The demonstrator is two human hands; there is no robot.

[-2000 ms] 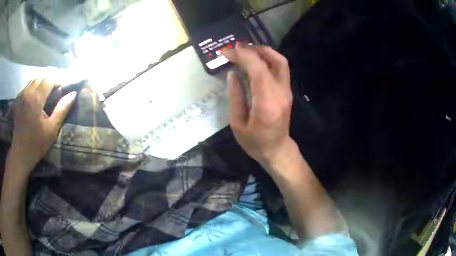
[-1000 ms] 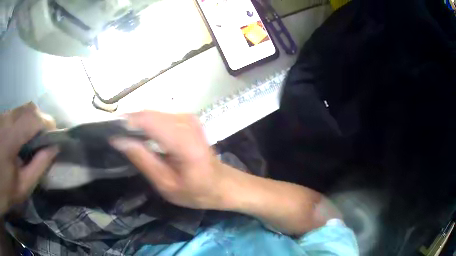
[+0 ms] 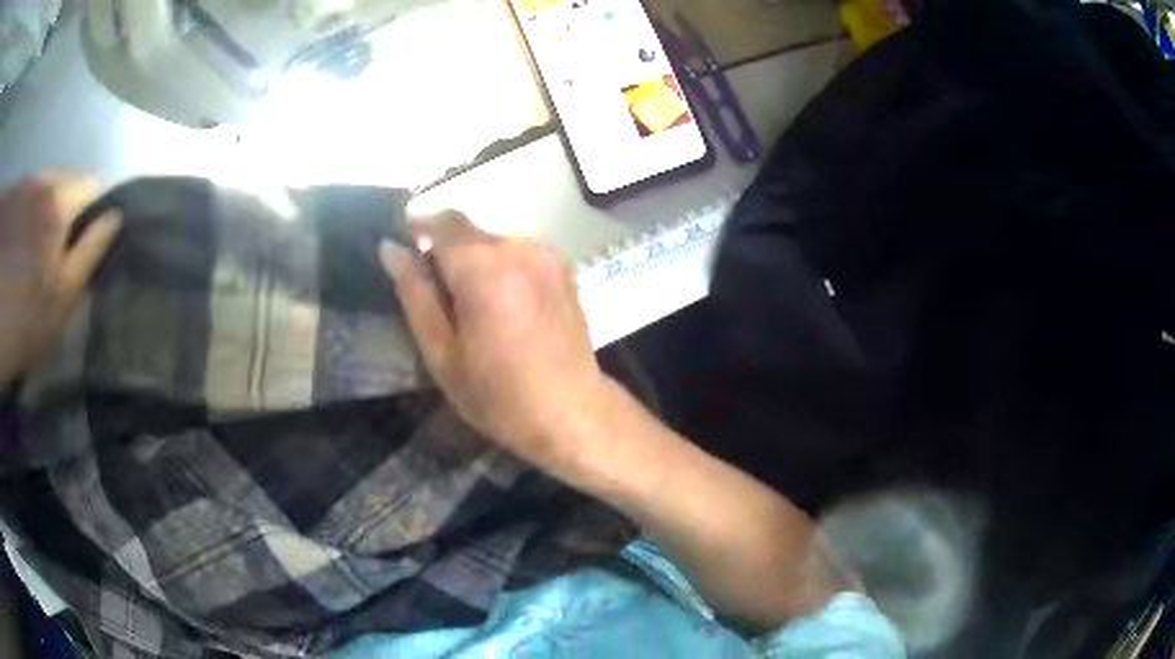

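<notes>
The plaid garment in black, grey and cream checks lies over the front table edge and the lap, its upper edge spread between my hands. My left hand holds it at the far left; this hand is blurred and cut off by the picture's edge. My right hand pinches the fabric's upper right corner between thumb and fingers. The head of the sewing machine stands above the fabric at the upper left, its bright lamp glare hiding the needle area.
A smartphone with a lit screen lies at the top centre. Purple thread snips lie beside it. A ruler strip runs along the front table edge. Black fabric fills the right side. A yellow item shows at the top.
The phone screen went from dark to a light page. My right hand left the phone and took the garment. The garment's edge is now spread flatter and higher towards the machine.
</notes>
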